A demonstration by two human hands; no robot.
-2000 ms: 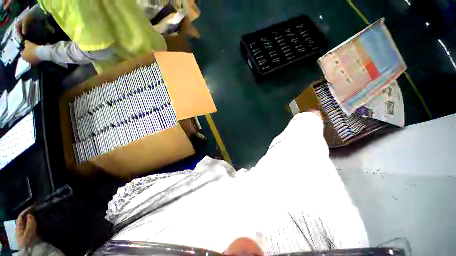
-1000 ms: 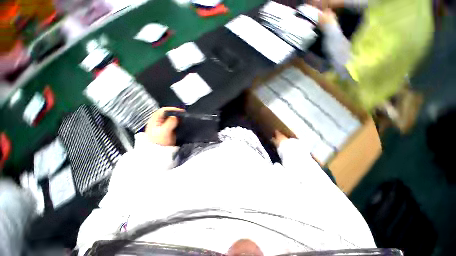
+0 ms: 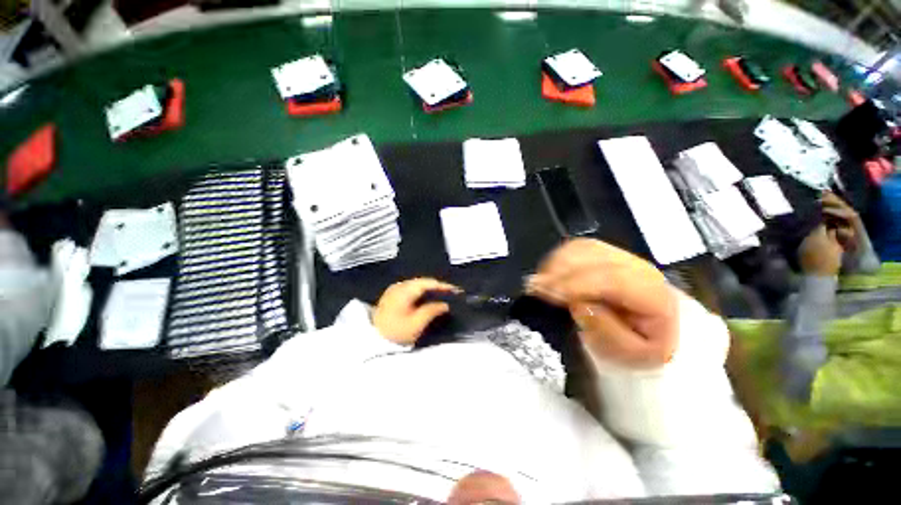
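Note:
My left hand (image 3: 410, 308) holds a narrow black pad strip (image 3: 486, 298) with small white dots at the table edge. My right hand (image 3: 611, 296) is slightly blurred at the strip's right end, fingertips pinched together; whether they hold a pad is too small to tell. A white plate (image 3: 474, 233) lies flat just beyond the strip, and a small neat pile of white plates (image 3: 493, 163) lies behind it. A tall, fanned pile of white plates (image 3: 344, 202) with black corner dots stands left of centre.
Black dotted sheets (image 3: 219, 261) are piled left. A black phone (image 3: 566, 200) and long white sheet (image 3: 652, 197) lie right. Red and black fixtures (image 3: 308, 84) carry plates on the green conveyor (image 3: 375, 108). A neighbour's hands (image 3: 828, 237) are at right, a grey sleeve (image 3: 35, 434) at left.
The view has swung from the carton and floor to the table. My right hand has come up from beside the carton to the strip. My left hand still holds a black piece.

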